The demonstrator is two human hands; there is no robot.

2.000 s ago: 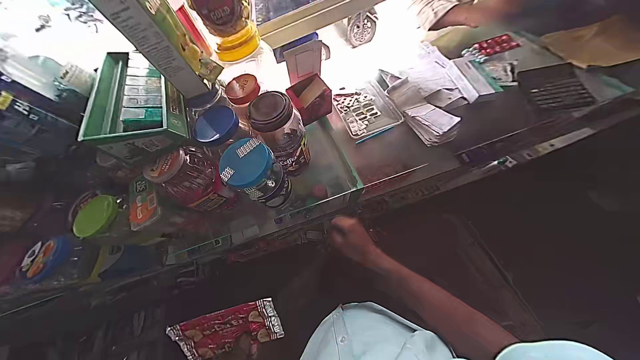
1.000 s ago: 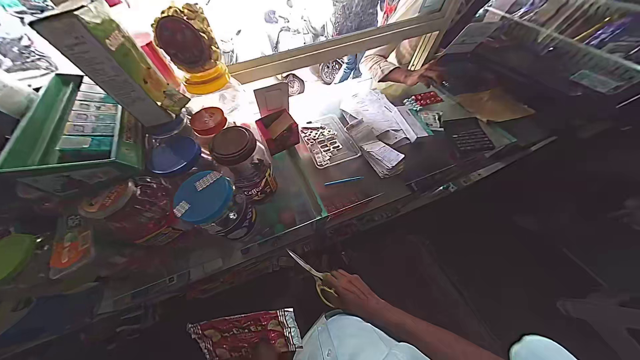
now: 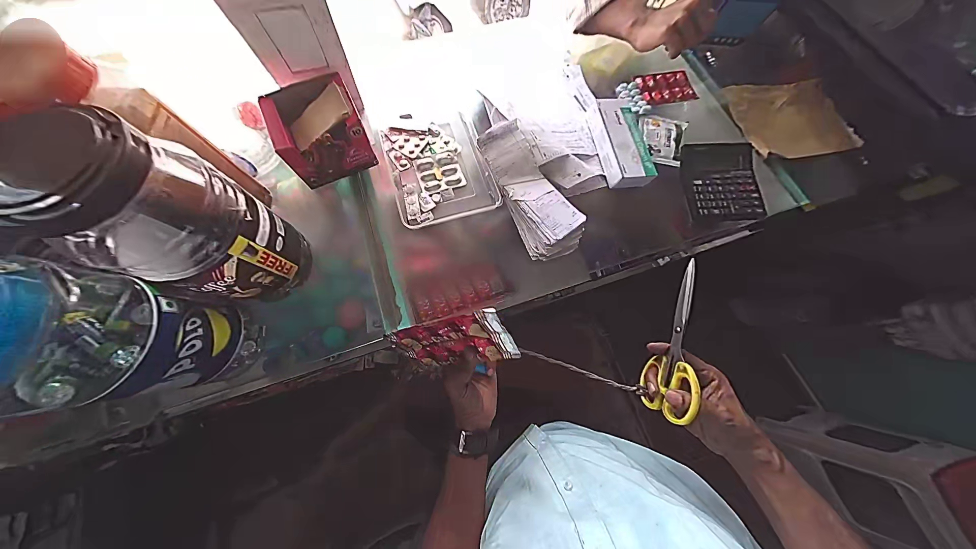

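Note:
My left hand [image 3: 471,393], with a watch on its wrist, holds a red packet [image 3: 454,338] by its lower side at the counter's front edge. My right hand [image 3: 705,396] grips scissors [image 3: 677,351] by their yellow handles, blades pointing up and nearly closed. A twisted cord [image 3: 579,370] runs from near the packet's right end to the scissors' handles. On the counter above lie a clear plastic tray [image 3: 457,210] of blister packs and a stack of papers [image 3: 545,221].
Jars with a dark lid [image 3: 69,168] and blue lid [image 3: 27,328] stand left. A red box [image 3: 320,145], a calculator [image 3: 723,183], brown paper [image 3: 793,118] and red blister packs [image 3: 667,88] lie beyond. Another person's hand [image 3: 656,23] is at the top. A plastic chair [image 3: 877,457] stands lower right.
The packet in my left hand has come up to the counter edge. My right hand, without visible scissors two seconds ago, has moved right with them, blades now upward. The view has shifted closer.

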